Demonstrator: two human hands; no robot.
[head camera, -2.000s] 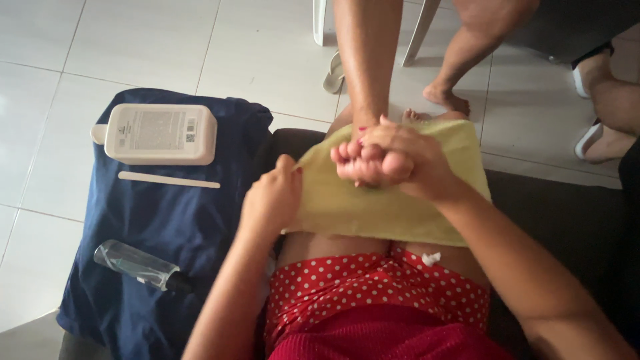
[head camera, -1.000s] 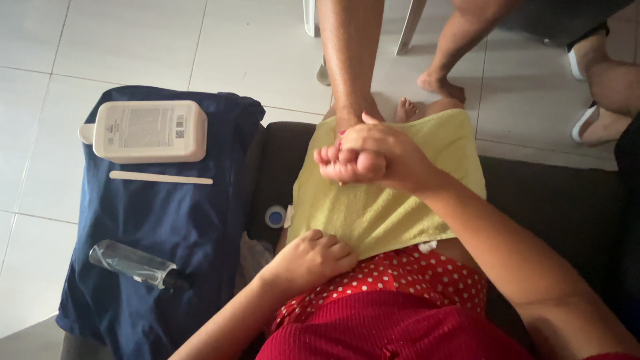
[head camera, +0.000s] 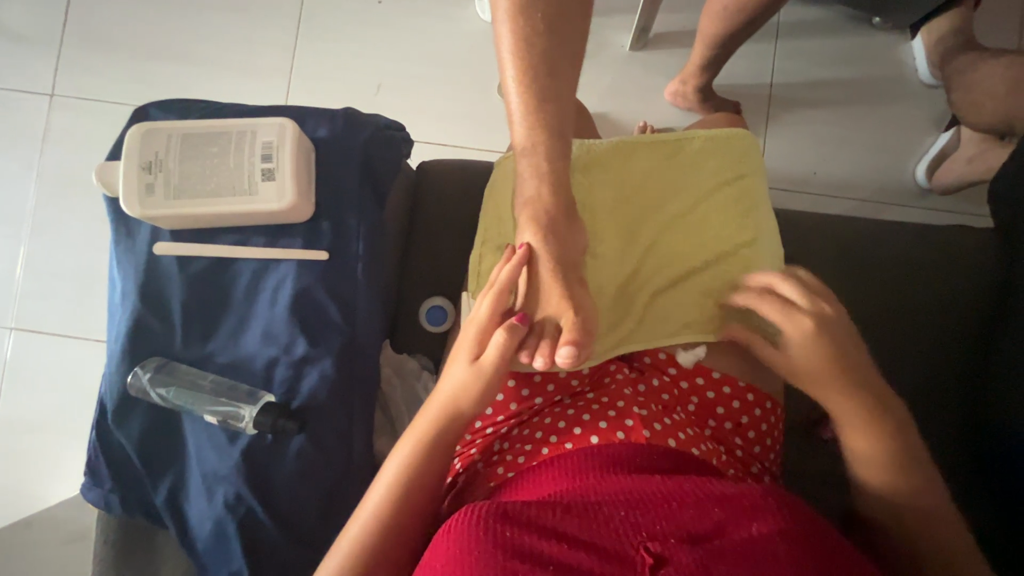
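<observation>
Another person's bare foot (head camera: 554, 280) rests on a yellow towel (head camera: 680, 232) spread over my lap, toes toward me. Against the side of this foot lies my left hand (head camera: 488, 328), fingers extended and not wrapped around it. My right hand (head camera: 800, 328), slightly blurred, is at the towel's right edge with its fingers apart; whether it touches the cloth I cannot tell. A bit of white material (head camera: 690, 356) lies by the towel's near edge, over my red polka-dot shorts (head camera: 584, 400).
On a dark blue cloth (head camera: 240, 320) at left are a large white plastic bottle (head camera: 216, 172), a flat wooden stick (head camera: 240, 251) and a clear bottle with a black cap (head camera: 212, 396). A round blue-and-white object (head camera: 437, 314) sits beside my lap. Other people's feet (head camera: 700, 94) are on the tiled floor.
My right hand has let go of the foot's toes and moved right to the towel's edge. My left hand has moved from the towel's near left part up to the foot, which now lies lower on the towel.
</observation>
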